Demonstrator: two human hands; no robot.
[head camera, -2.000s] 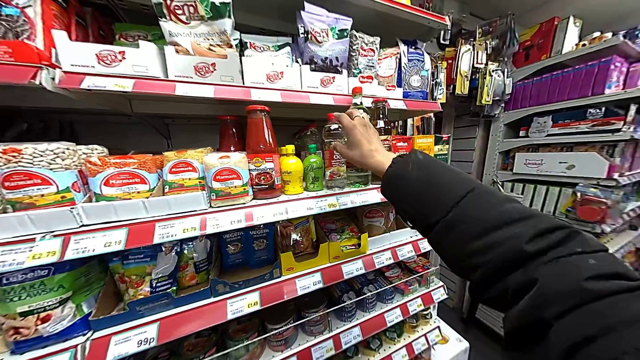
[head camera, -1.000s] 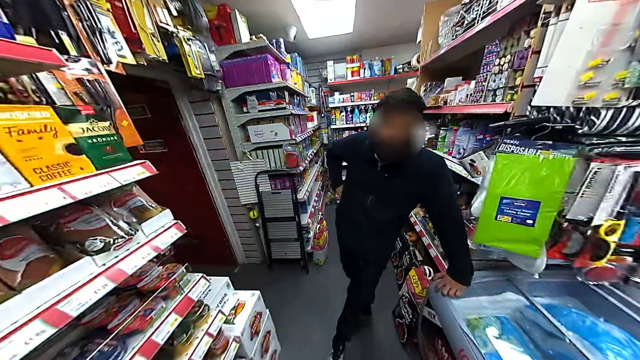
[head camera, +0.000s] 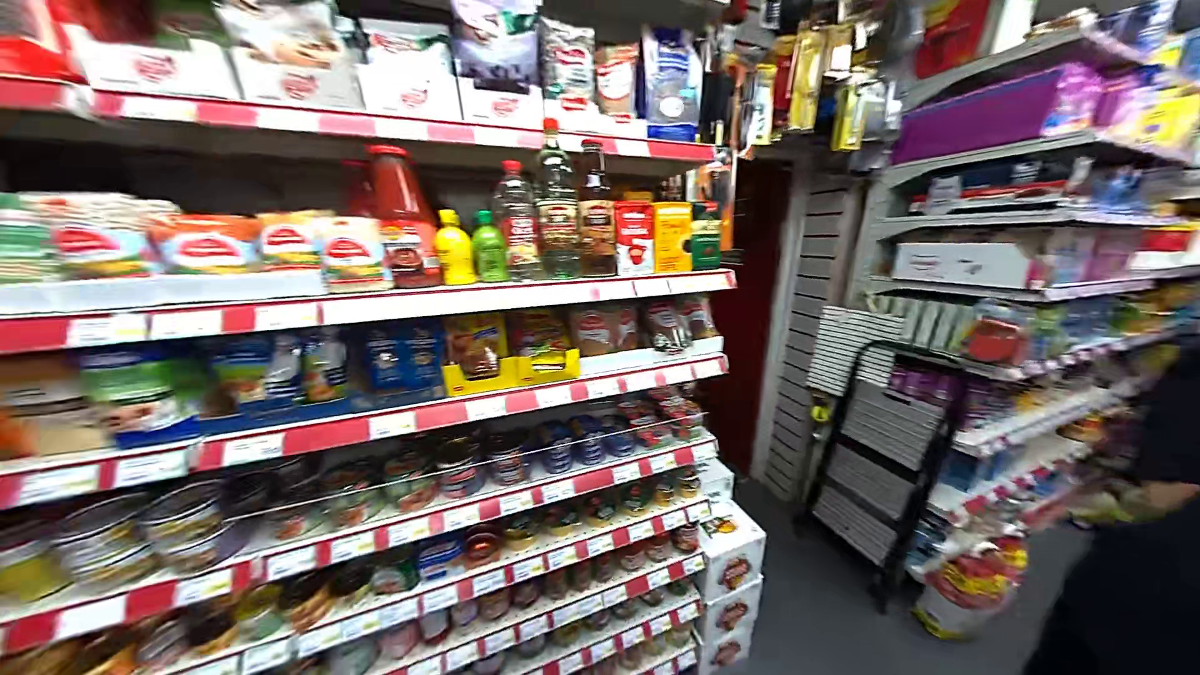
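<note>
Neither of my hands shows in the head view now. On the upper shelf stand a clear bottle with a red cap (head camera: 515, 221), a dark green glass bottle (head camera: 557, 208) and a dark brown bottle (head camera: 596, 211). To their left are a green plastic bottle (head camera: 488, 247), a yellow plastic bottle (head camera: 456, 249) and a tall red sauce bottle (head camera: 403, 220). Right of the bottles, a red packet (head camera: 635, 238), a yellow packet (head camera: 672, 237) and a dark green packet (head camera: 705, 235) stand upright.
A folded step ladder (head camera: 877, 450) leans by the grey shelving (head camera: 994, 291) across the aisle. White cartons (head camera: 733, 553) are stacked at the shelf end. A person in dark clothes (head camera: 1139, 572) is partly visible at the right edge. Jars and cans (head camera: 187, 525) fill the lower shelves.
Two seconds ago a hand in a black sleeve was at the bottles on the upper shelf; it is out of view now. The view swung to the aisle and a person, then back to the shelves.
</note>
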